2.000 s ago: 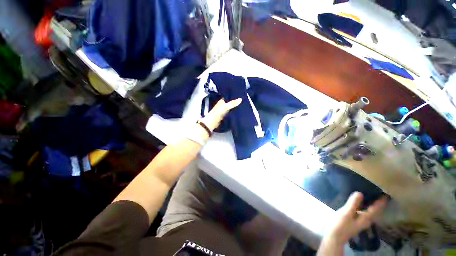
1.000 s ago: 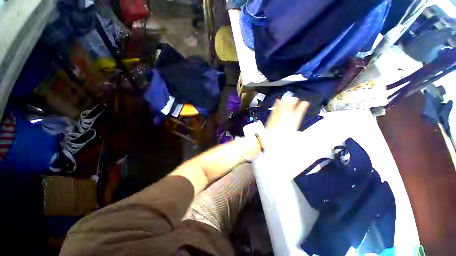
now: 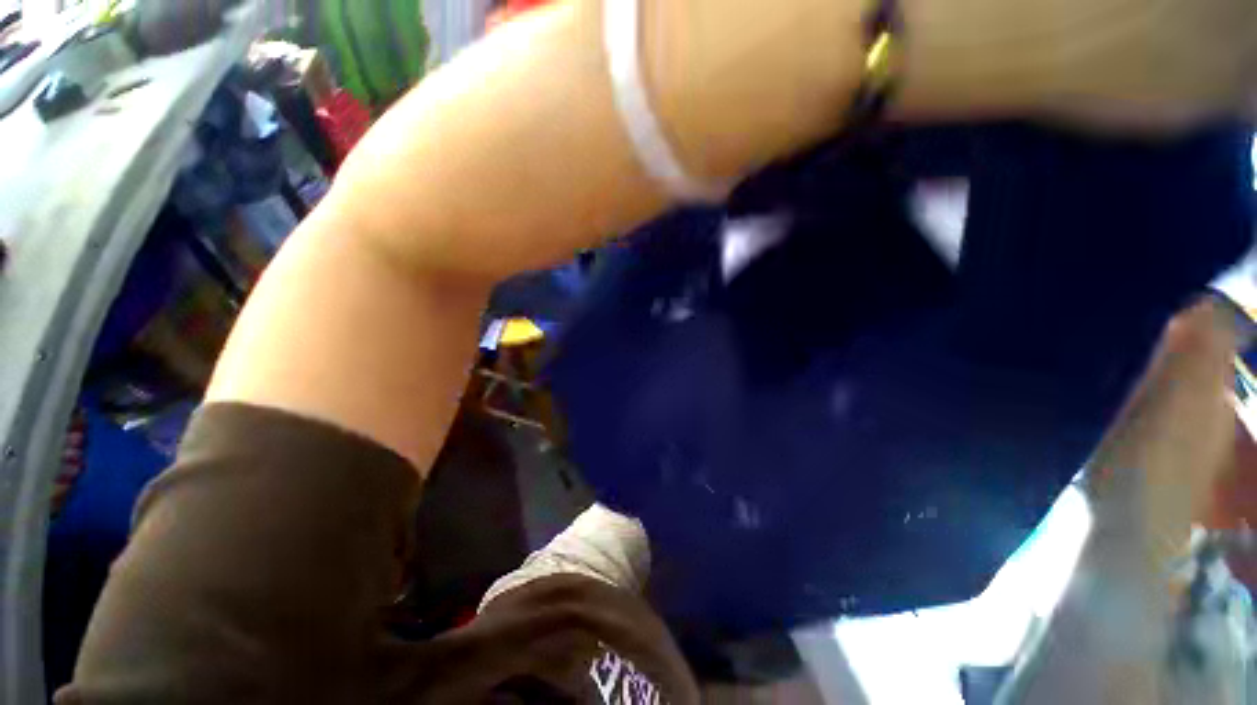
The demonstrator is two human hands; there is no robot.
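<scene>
A large navy garment panel (image 3: 855, 413) hangs raised close in front of me, over my lap and the table edge. It has two small white patches near its top and scattered pale specks. My left arm crosses the top of the view. My left hand (image 3: 1089, 62) is blurred and partly cut off at the top right, directly above the panel, which hangs from it; its fingertips are not visible. My right hand (image 3: 1172, 413) is a blurred shape at the right, beside the panel's right edge; its fingers cannot be made out.
Part of the white sewing table (image 3: 937, 647) shows below the panel. A pale curved surface (image 3: 104, 262) runs down the far left. A stool with a yellow top (image 3: 518, 331) stands beyond my left arm. Cluttered items and green cloth (image 3: 365, 48) are at the upper left.
My left hand has moved from the side surface up and right, close to the camera. A navy panel is now lifted in front of me. My right hand has come into view at the right.
</scene>
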